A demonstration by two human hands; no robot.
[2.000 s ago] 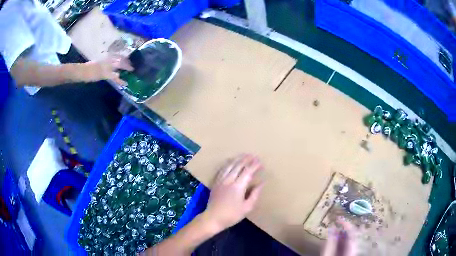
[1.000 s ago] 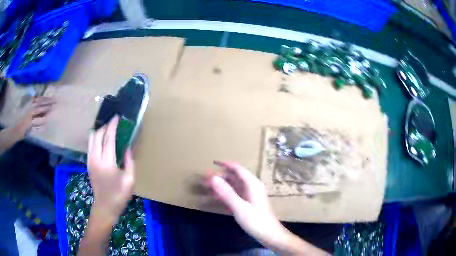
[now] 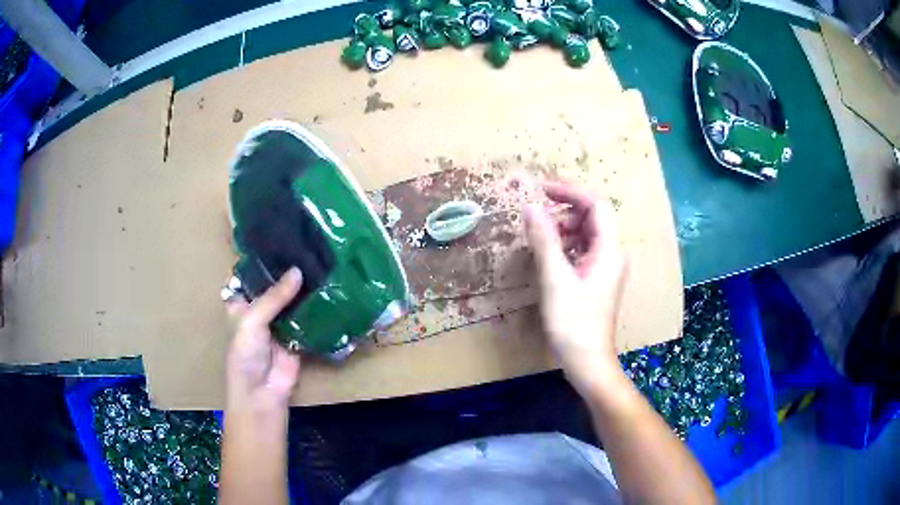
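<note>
My left hand (image 3: 264,345) grips the lower left edge of a glossy green car body shell (image 3: 340,242) with a pale rim and a dark centre. The shell is tilted above the cardboard, its far end pointing up and left. My right hand (image 3: 582,266) is over the right part of the stained glue pad (image 3: 464,271), its fingers curled and thumb forward. The fingertips are blurred, and I cannot tell whether they hold a thin stick. The small pale oval glue dish (image 3: 454,222) lies on the pad between the shell and my right hand.
Green headlight pieces (image 3: 498,49) lie heaped at the cardboard's far edge. Another car body (image 3: 740,113) lies on the green bench at right, with a second partly cut off beyond it. Blue bins of pieces stand below the front edge at left (image 3: 158,444) and right (image 3: 691,380). A person's sleeve (image 3: 824,296) is at far right.
My view has swung right. My left hand has brought the shell from the left to beside the glue pad. My right hand has moved from the pad's left side to its right part.
</note>
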